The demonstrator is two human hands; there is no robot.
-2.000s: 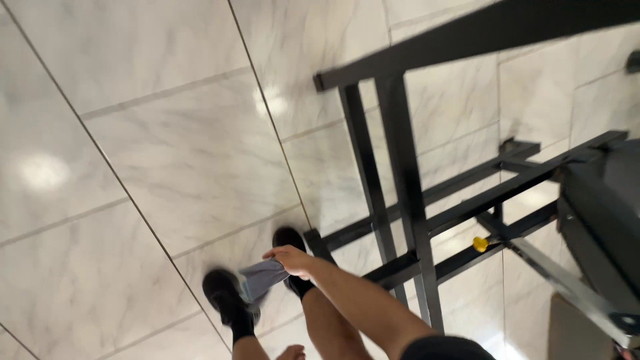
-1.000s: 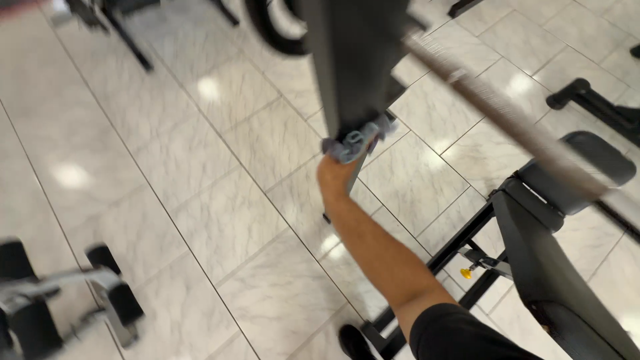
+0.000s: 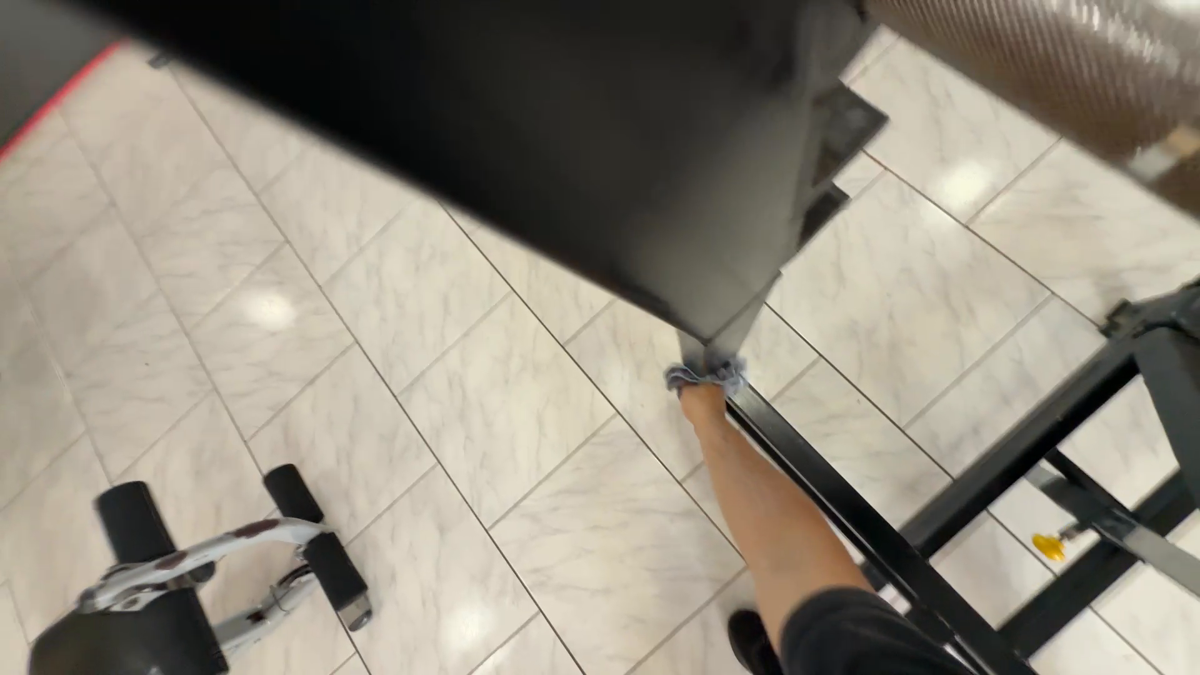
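Observation:
My right hand [image 3: 703, 403] reaches up from the lower right in a dark sleeve and grips a grey-blue cloth [image 3: 729, 375]. The cloth is pressed around the lower part of a black metal upright [image 3: 692, 349] of a gym machine. My fingers are mostly hidden by the cloth and the upright. Directly above the hand, a large dark panel of the machine [image 3: 562, 169] fills the top middle, blurred and close. My left hand is out of view.
A black frame rail [image 3: 844, 497] runs beside my forearm, with a yellow knob [image 3: 1048, 547] to its right. A knurled metal bar [image 3: 1059, 75] crosses the top right. Lower left stands a machine with black foam rollers [image 3: 336, 567]. My dark shoe [image 3: 750, 637] is on the tiled floor [image 3: 553, 469].
Two seconds ago the cloth was down by my shoes with both hands in view. It then went up to the machine's upright, and now sits lower on it. The view has swung strongly.

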